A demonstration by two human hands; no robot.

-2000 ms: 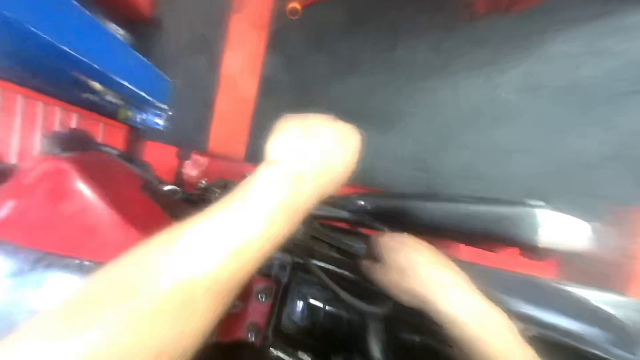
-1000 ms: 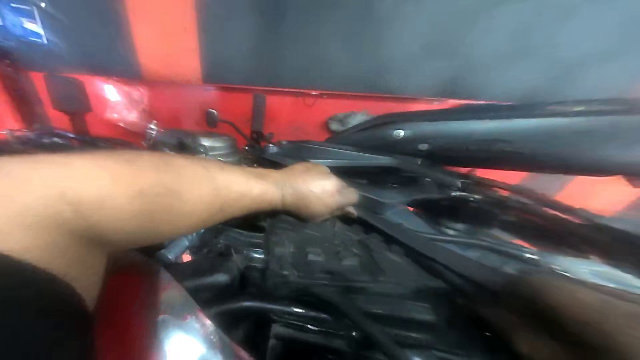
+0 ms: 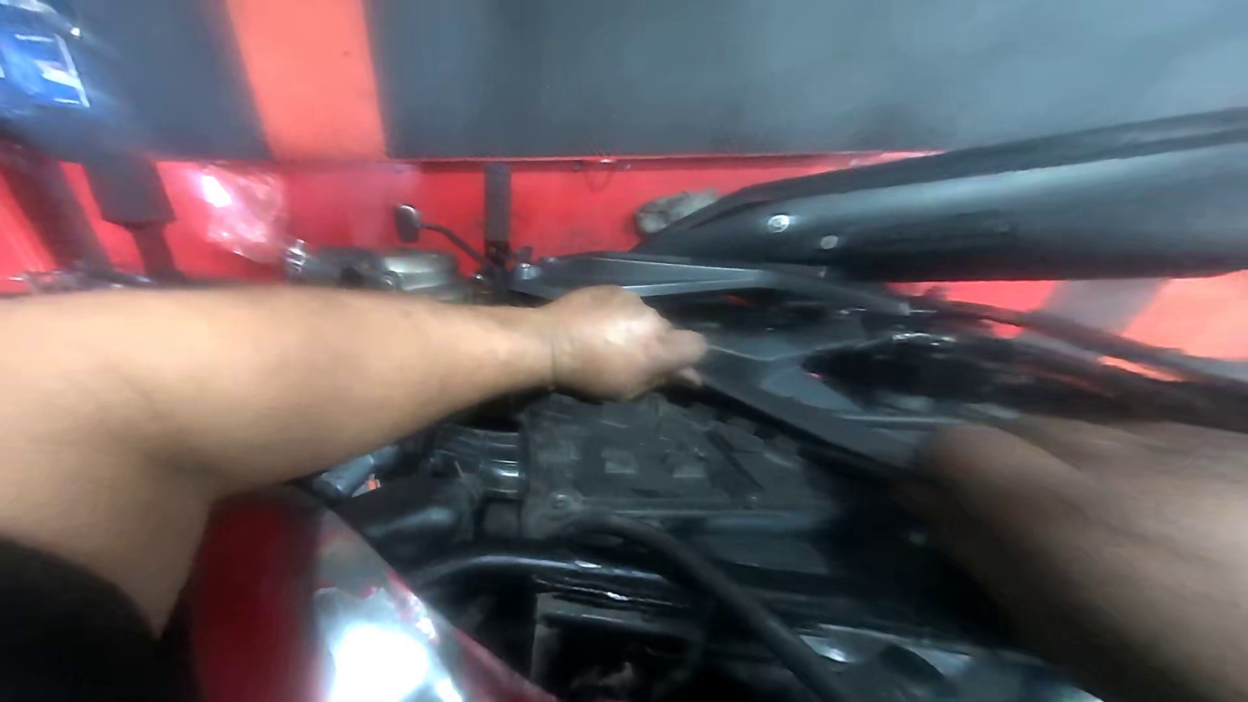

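Note:
A motorcycle's black side panel (image 3: 741,380) runs diagonally over the frame in the middle of the head view. At its left part is my left hand (image 3: 624,341), its fingers curled at the panel's edge; whether they grip it is hard to tell. My right hand (image 3: 965,468) reaches in from the lower right, dark and blurred, its fingers hidden near the panel's lower right end. Between and below the hands lies a black plastic airbox (image 3: 663,458). A black hose (image 3: 712,575) curves beneath it.
A black exhaust silencer (image 3: 975,214) stretches across the upper right. The red glossy fuel tank (image 3: 263,595) is at lower left. Behind the motorcycle runs a red metal ledge (image 3: 585,185), with a foot pedal (image 3: 409,222) in front of it and a clear plastic bag (image 3: 244,210) at left.
Both hands were raised and blurred over the motorcycle two seconds ago; my left hand then came to the panel's edge and stays there. The view has shifted a lot since the first frame.

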